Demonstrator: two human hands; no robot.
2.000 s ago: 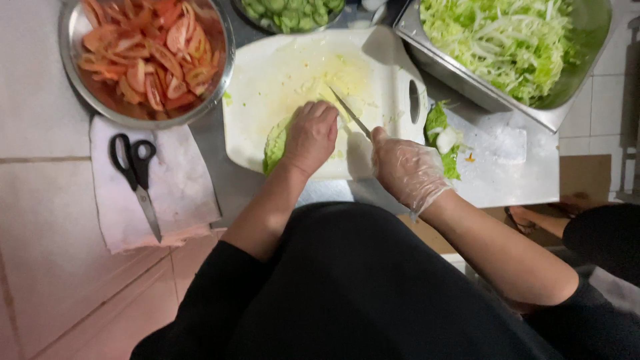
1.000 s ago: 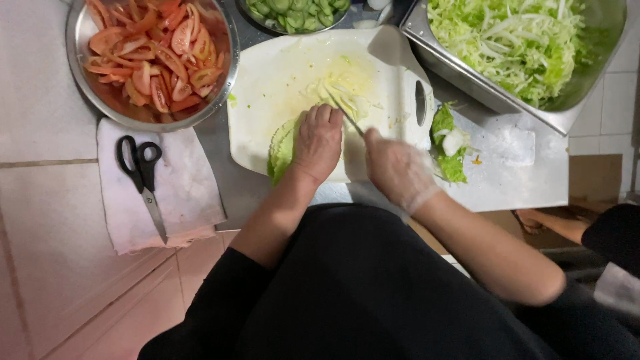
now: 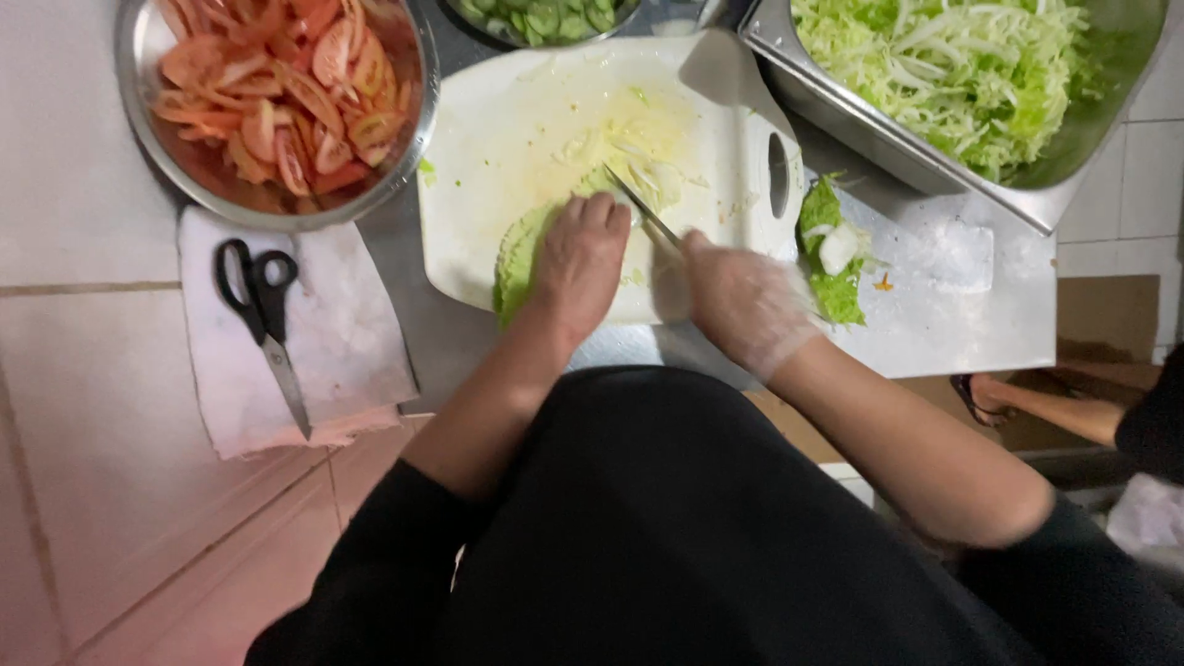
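A white plastic cutting board (image 3: 481, 139) with a handle slot lies on a metal table. On it my bare left hand (image 3: 585, 264) presses down a piece of green lettuce (image 3: 523, 250), its fingers bent over the top. My right hand (image 3: 745, 296), in a clear plastic glove, is closed round a knife (image 3: 647, 208); the handle is hidden in the fist. The blade slants up and left, its tip just above the left fingertips. Pale shredded lettuce (image 3: 652, 176) lies beside the blade on the board.
A steel bowl of sliced tomatoes (image 3: 277, 102) stands at upper left, above black-handled scissors (image 3: 264, 305) on a white cloth (image 3: 361, 324). Sliced cucumbers (image 3: 541, 14) fill a bowl at the top. A steel pan (image 3: 888, 139) holds shredded lettuce. Lettuce scraps (image 3: 832, 250) lie beside the board. Another person's foot (image 3: 990, 398) shows at right.
Both hands have stayed over the board, with the left on the lettuce and the right on the knife. The right hand is blurred by motion in the middle frame.
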